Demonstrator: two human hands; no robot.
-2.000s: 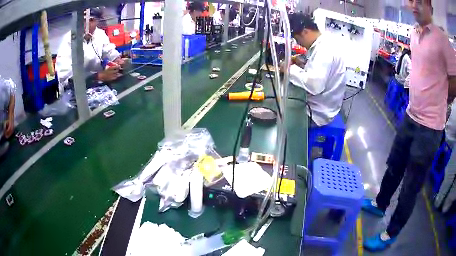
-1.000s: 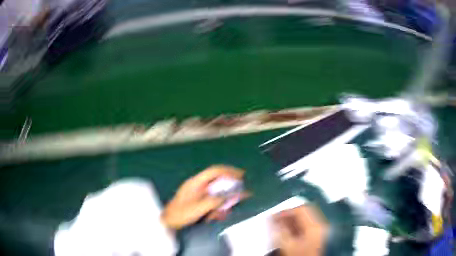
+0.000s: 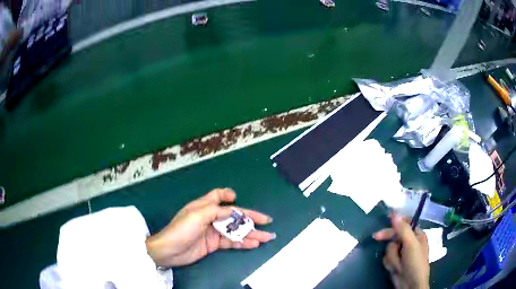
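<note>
My left hand [image 3: 195,228] holds a small white plastic housing [image 3: 233,224] with dark parts inside, lying on its fingers with the inside facing up. My right hand [image 3: 408,248] holds a thin dark pen-like tool, perhaps tweezers [image 3: 419,210], pointing up and away. A white backing sheet [image 3: 305,254] lies flat on the green tabletop between the hands. A clear syringe [image 3: 434,211] with a green cap lies just beyond my right hand, partly behind the tool.
Wide black strips [image 3: 334,141] with white borders lie by the rusty conveyor rail [image 3: 226,141]. Ragged white paper [image 3: 368,172] lies beside them. Crumpled bags [image 3: 421,104] and an upright-capped white tube [image 3: 440,149] are at right. Housings [image 3: 200,19] sit on the belt. A dark tray [image 3: 38,59] is at upper left.
The view has turned from the aisle down to the bench. Since one second ago, my left hand has opened out flatter under the housing, and my right hand has moved right, off the white sheet.
</note>
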